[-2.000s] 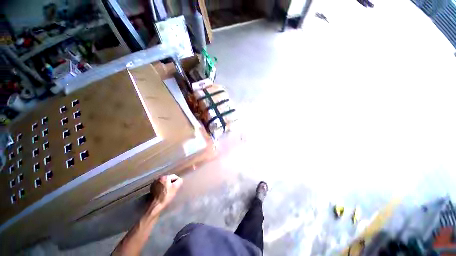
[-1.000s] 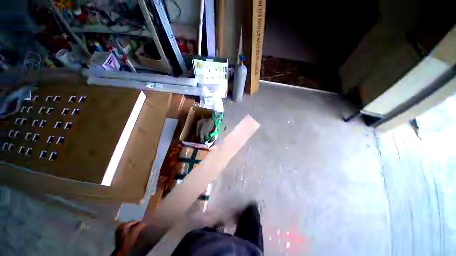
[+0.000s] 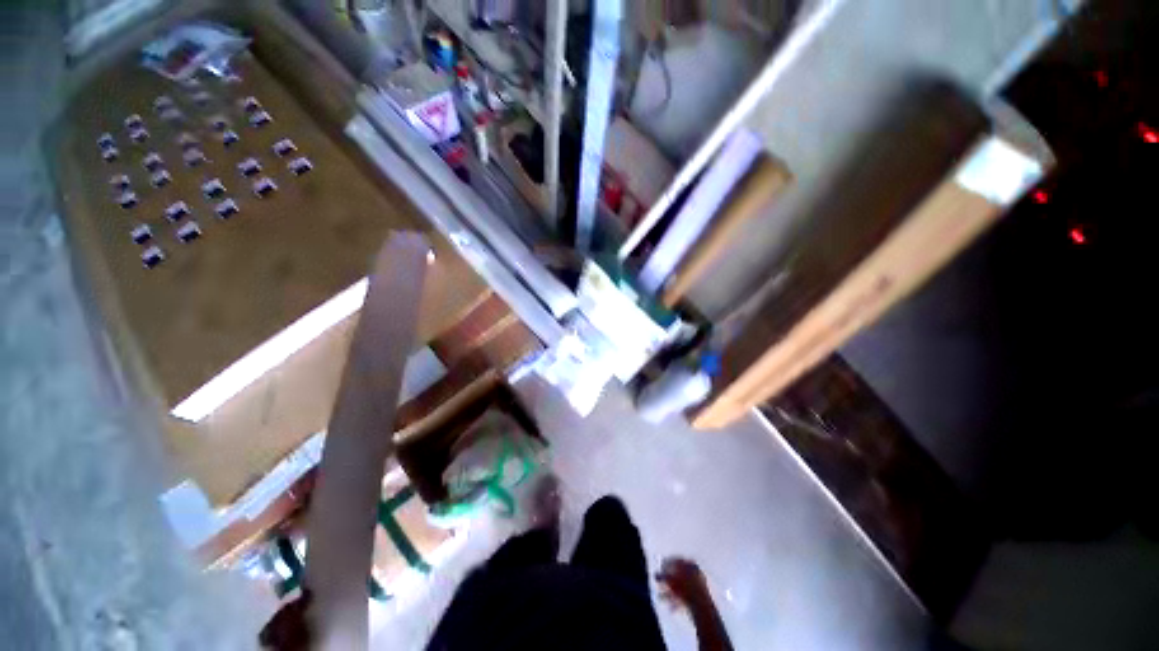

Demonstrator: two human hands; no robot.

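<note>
A long thin pale plywood strip (image 3: pixel 362 432) stands slanting up from the bottom edge, left of my legs. Its upper end overlaps the drilled brown board in the view. My left hand (image 3: pixel 287 624) is at the strip's left edge near the bottom of the picture, dark and partly cut off, and grips it. My right hand (image 3: pixel 683 582) hangs low to the right of my legs, holding nothing, its fingers loosely apart and slightly blurred.
The drilled board (image 3: pixel 254 293) lies on a stack at the left. An open cardboard box (image 3: pixel 420 445) with green straps is in front of my feet. A tall carton (image 3: pixel 864 280) leans at the right, beside a dark doorway. Long profiles (image 3: pixel 445 216) lie behind the board.
The view has turned right towards the dark doorway. The strip has swung from leaning right to nearly upright, with my left hand still on it. My right hand has come into view.
</note>
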